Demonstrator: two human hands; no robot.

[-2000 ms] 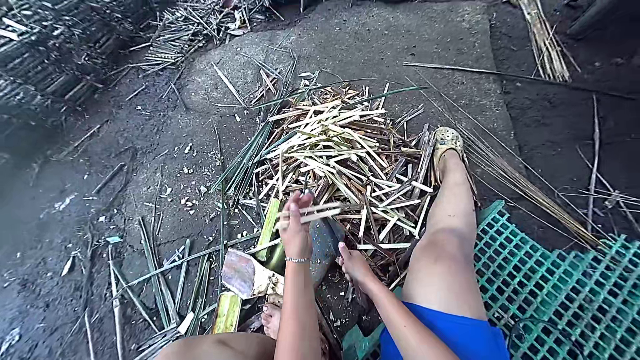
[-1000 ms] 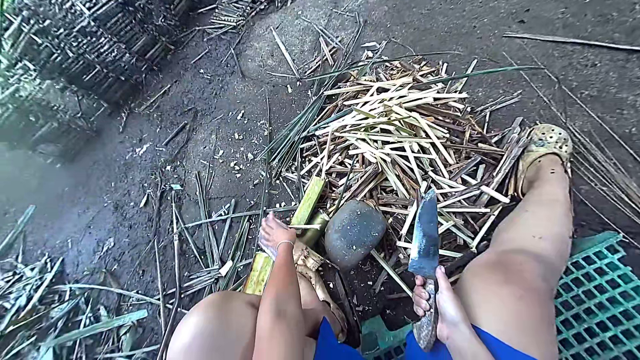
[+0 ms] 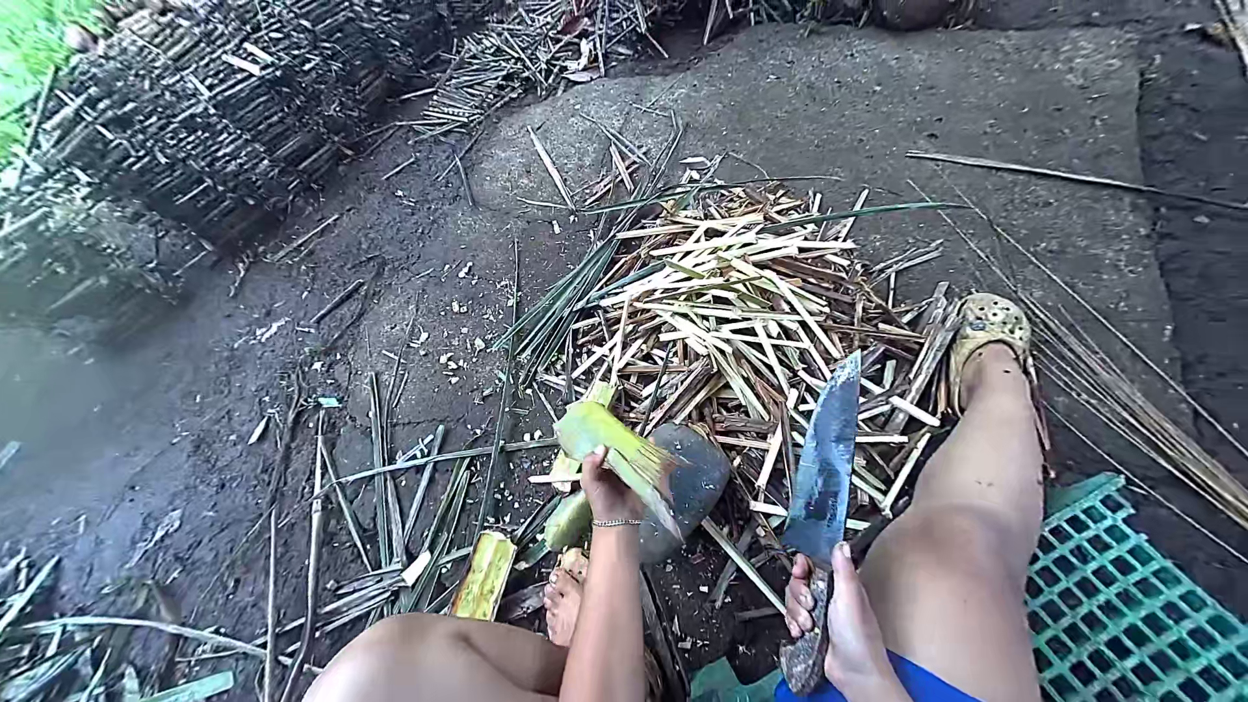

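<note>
A green-yellow piece of plant stalk [image 3: 612,439] is gripped in my left hand [image 3: 611,492], above the edge of a rounded grey stone [image 3: 694,487]. My right hand [image 3: 829,619] is closed around the rough handle of a large knife [image 3: 826,463], whose broad blade points up and away from me. Beyond the stone lies a heap of split pale and brown stalk strips [image 3: 741,312]. Another cut stalk piece [image 3: 485,573] rests on the ground left of my bare foot [image 3: 565,597], and a further green piece [image 3: 568,520] lies just left of the stone.
A green plastic lattice [image 3: 1131,585] lies under and beside my right leg. My right foot wears a yellowish clog [image 3: 992,331] next to the heap. Long thin stalks [image 3: 1111,390] lie at the right, and a large stack of dark sticks [image 3: 224,107] stands at the upper left.
My left hand, with no stalk in its grip a second ago, now holds a stalk piece near the stone. The knife stays in my right hand.
</note>
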